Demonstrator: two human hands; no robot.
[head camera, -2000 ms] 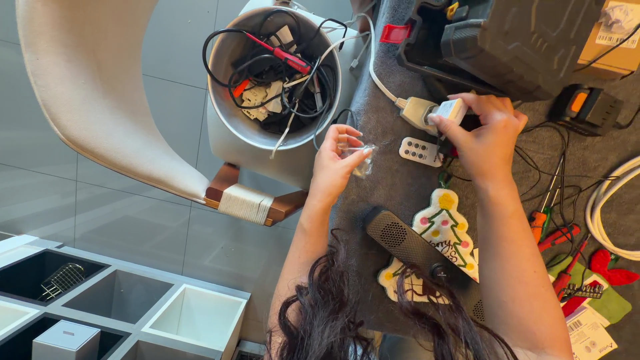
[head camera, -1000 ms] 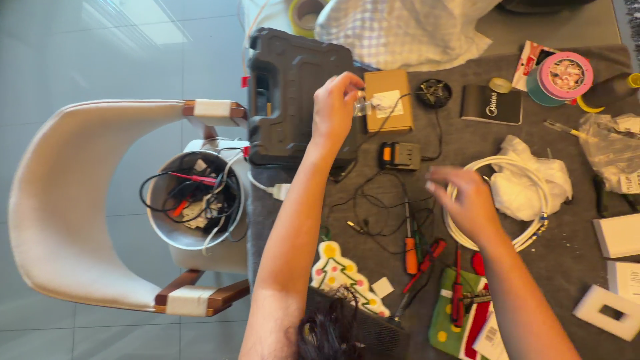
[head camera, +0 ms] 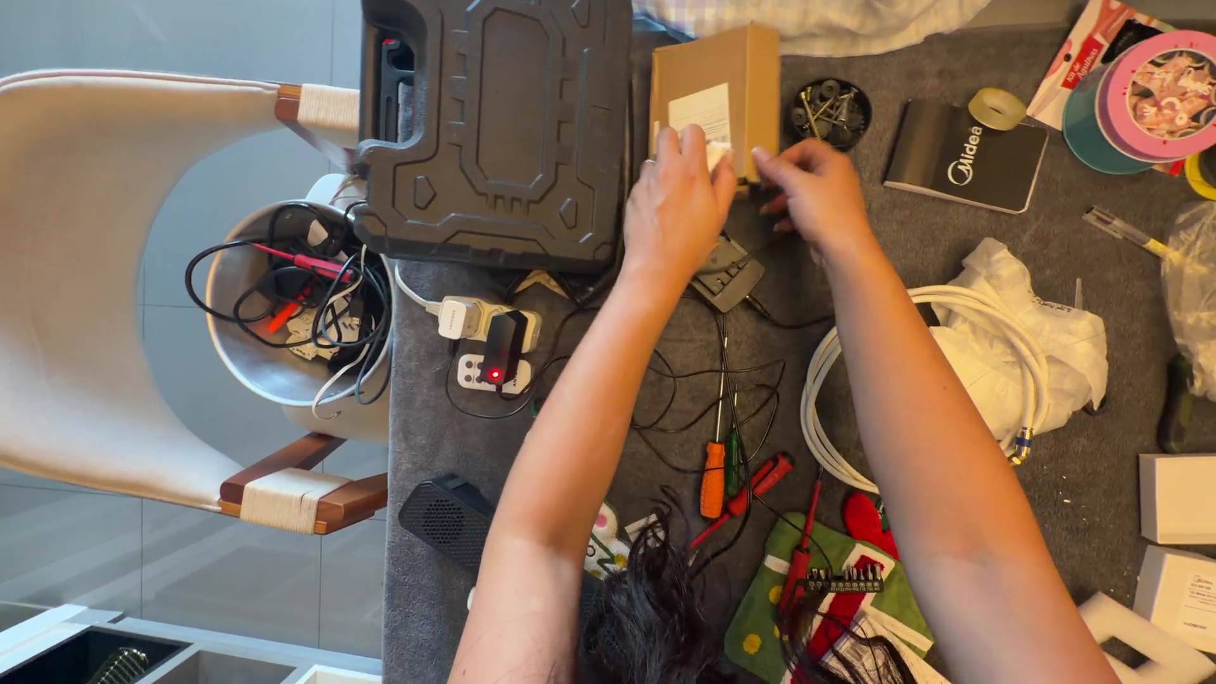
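My left hand (head camera: 676,209) is at the lower part of a brown cardboard box (head camera: 731,71), with a small crumpled pale piece (head camera: 718,154) between thumb and fingers. My right hand (head camera: 815,195) is by the box's lower right corner, fingers bent and apart, nothing visible in them; whether it touches the box I cannot tell. Below the hands is a grey battery charger or adapter (head camera: 730,275) with a black cable. To the left, a white power strip (head camera: 530,331) holds a white plug adapter (head camera: 458,318) and a black adapter (head camera: 503,344) with a red light.
A black tool case (head camera: 532,123) stands left of the box, a bowl of screws (head camera: 830,112) right of it. Screwdrivers (head camera: 712,480), loose cables, a coiled white cable (head camera: 822,418) and a dark speaker (head camera: 445,518) lie nearer. A metal bucket (head camera: 228,332) of cables stands beside the table.
My right hand has moved from over the white cable coil to the cardboard box's corner. Two seconds ago it was on a white plug at the power strip. The view has shifted.
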